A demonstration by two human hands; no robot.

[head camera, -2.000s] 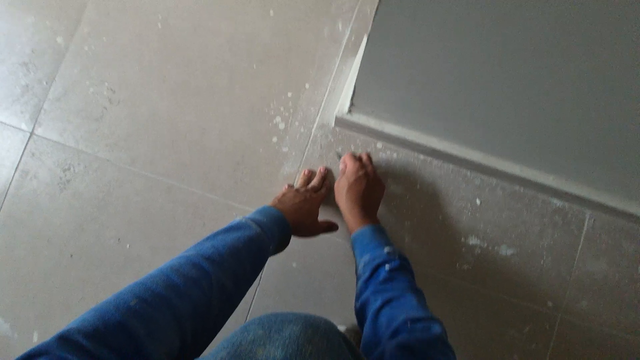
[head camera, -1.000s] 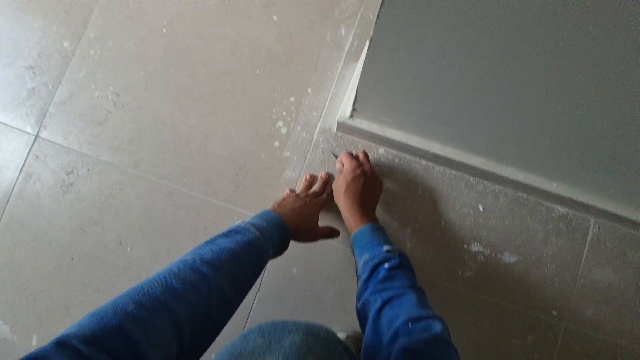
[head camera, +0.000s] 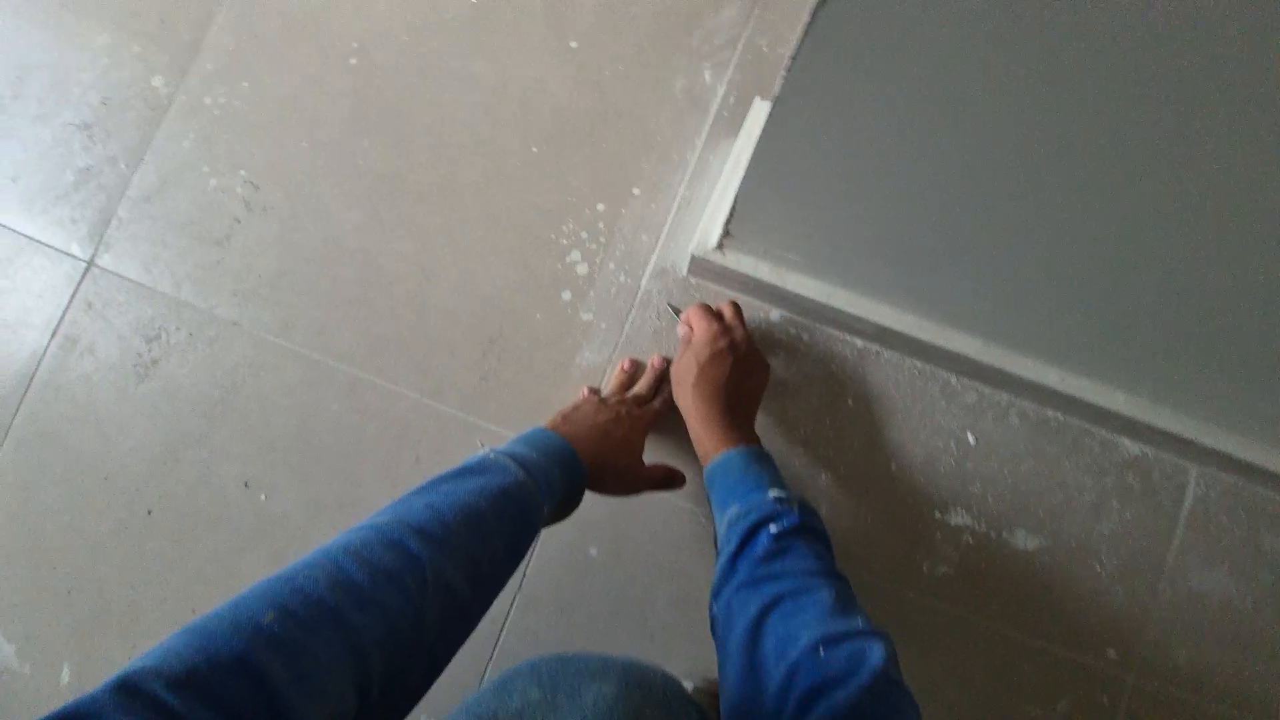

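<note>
My right hand (head camera: 722, 375) is closed around a small tool, of which only a thin pointed metal blade (head camera: 675, 311) shows beyond the fingertips. The blade's tip is at the tiled floor (head camera: 400, 240), near the outer corner of a baseboard (head camera: 850, 325). Left of it, my left hand (head camera: 622, 430) rests palm down on the tiles with fingers spread, holding nothing. The tool's handle is hidden inside my right hand.
A grey wall (head camera: 1020, 190) rises at the upper right, with a whitish strip (head camera: 735, 180) along its left side. White specks (head camera: 575, 262) and dusty smears (head camera: 990, 528) mark the tiles. My knee in denim (head camera: 580, 690) is at the bottom edge.
</note>
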